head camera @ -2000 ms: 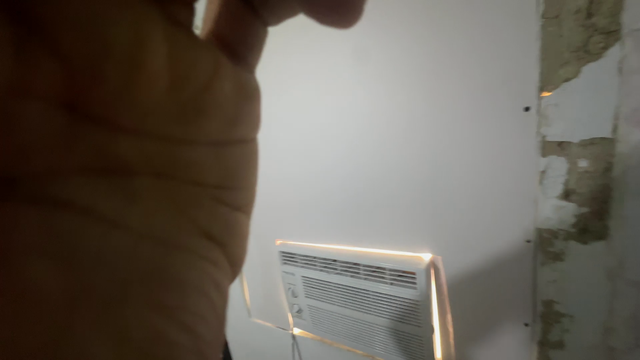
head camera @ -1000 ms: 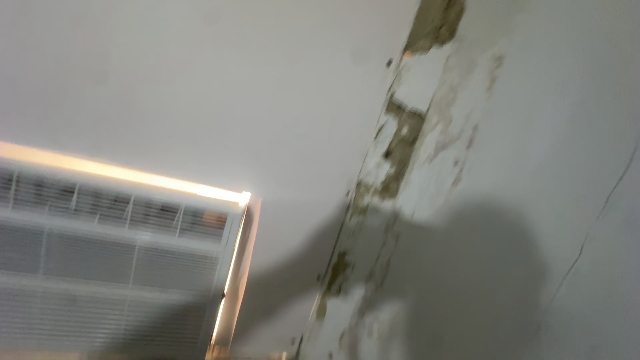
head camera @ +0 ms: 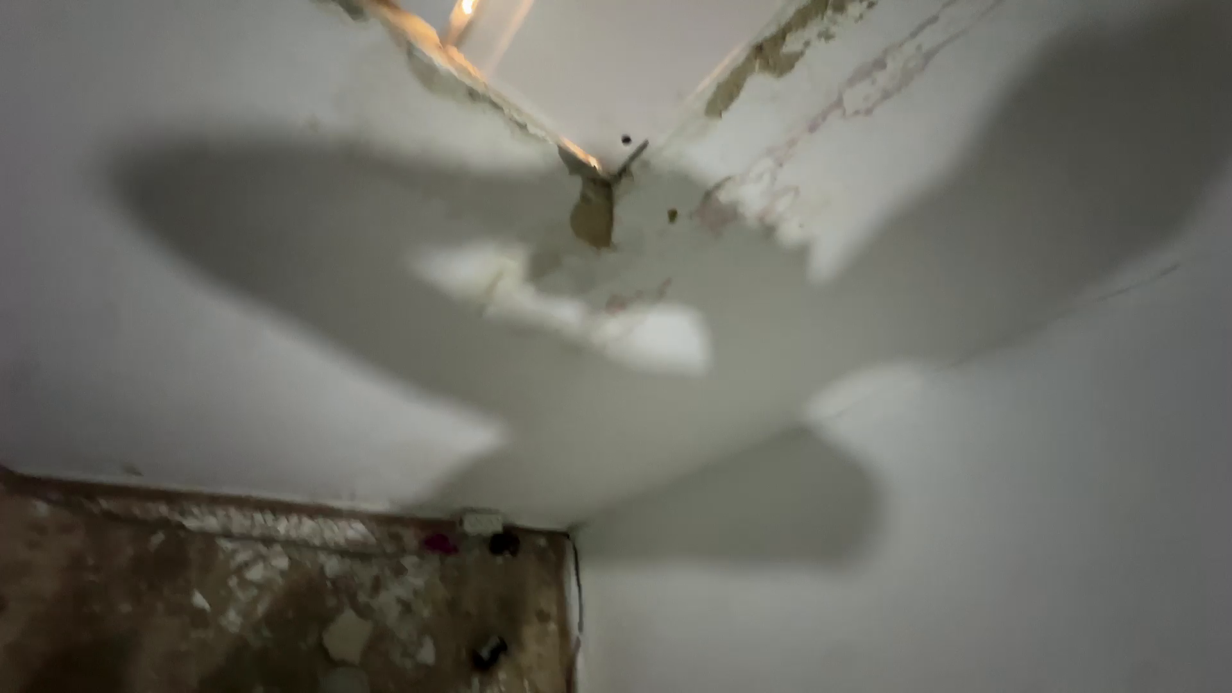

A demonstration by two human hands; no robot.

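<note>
Neither of my hands shows in the head view now, so what they hold or touch is hidden. Large soft shadows fall across the white walls, and their source is out of frame. Where the walls meet near the top centre, a patch of broken plaster (head camera: pixel 592 217) shows brown material beneath. Peeling plaster (head camera: pixel 770 58) runs up to the right of it. Orange light shines along a cracked edge (head camera: pixel 433 43) at the upper left.
At the lower left lies a brown, dirty floor (head camera: pixel 279 616) with scattered pale flakes and chips. A small white block (head camera: pixel 481 522) rests by the corner, beside a dark object (head camera: pixel 503 544). Another dark object (head camera: pixel 489 653) lies nearer. A thin dark cable (head camera: pixel 578 587) runs along the corner.
The hand that filled the left side two seconds ago has left the view. The view has swung from the window air conditioner to the wall corner and floor.
</note>
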